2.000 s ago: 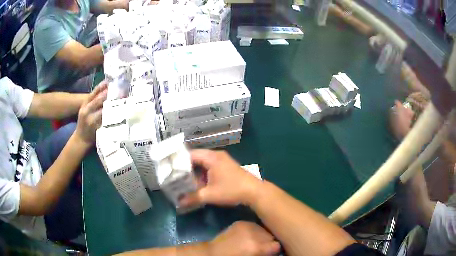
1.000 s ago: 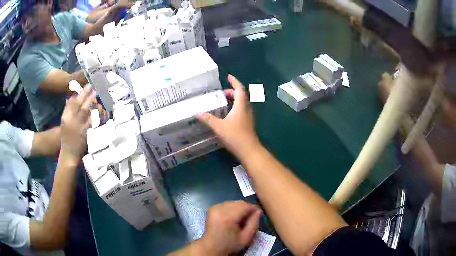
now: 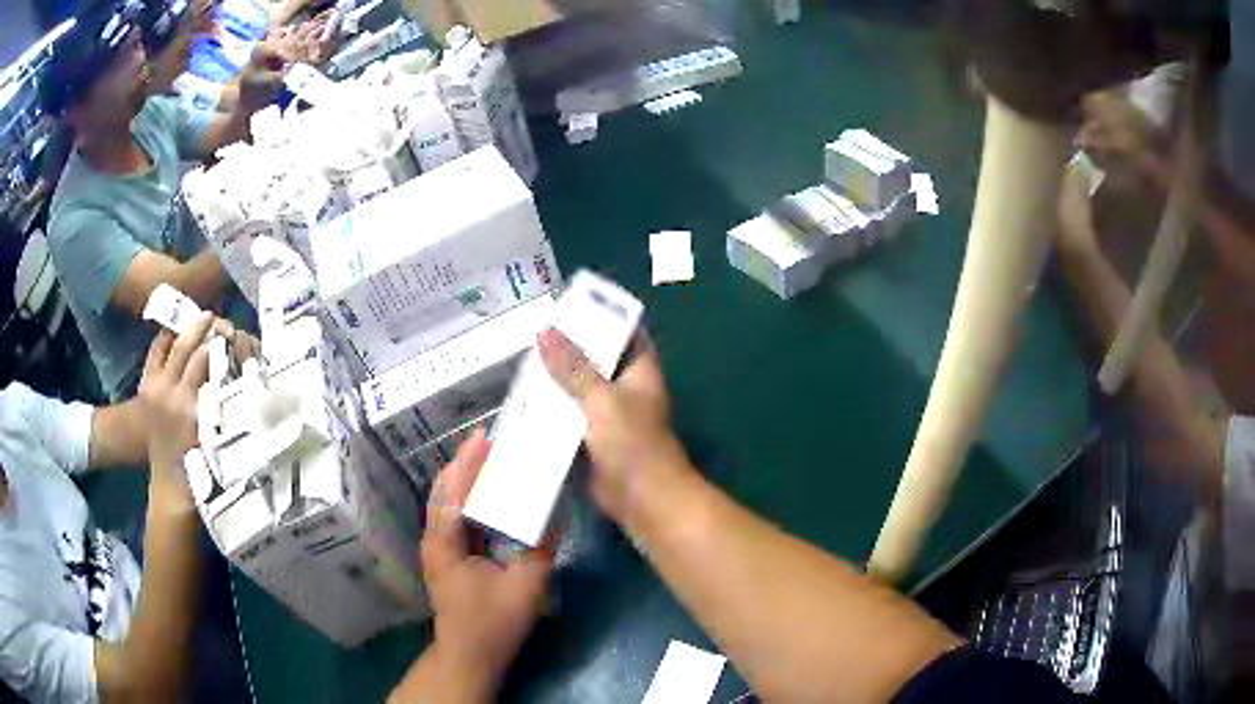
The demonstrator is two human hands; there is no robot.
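Observation:
A long white carton is held tilted above the table between both hands. My right hand grips its upper right side, thumb on the top face. My left hand is at its lower end, fingers along the left side and under it. The carton's far short end looks dark, perhaps open; I cannot tell for sure. Closed long cartons lie stacked just beyond. Upright cartons with raised flaps stand in a block at the left.
White paper slips lie on the green table, one at centre and one near me. Small whitish blocks lie at right. A pale pole rises at the right edge. Co-workers sit at left; one's hand holds a small white piece.
My right hand has lifted a long carton off the stack and brought it nearer. My left hand has moved up to its lower end. The view has shifted slightly.

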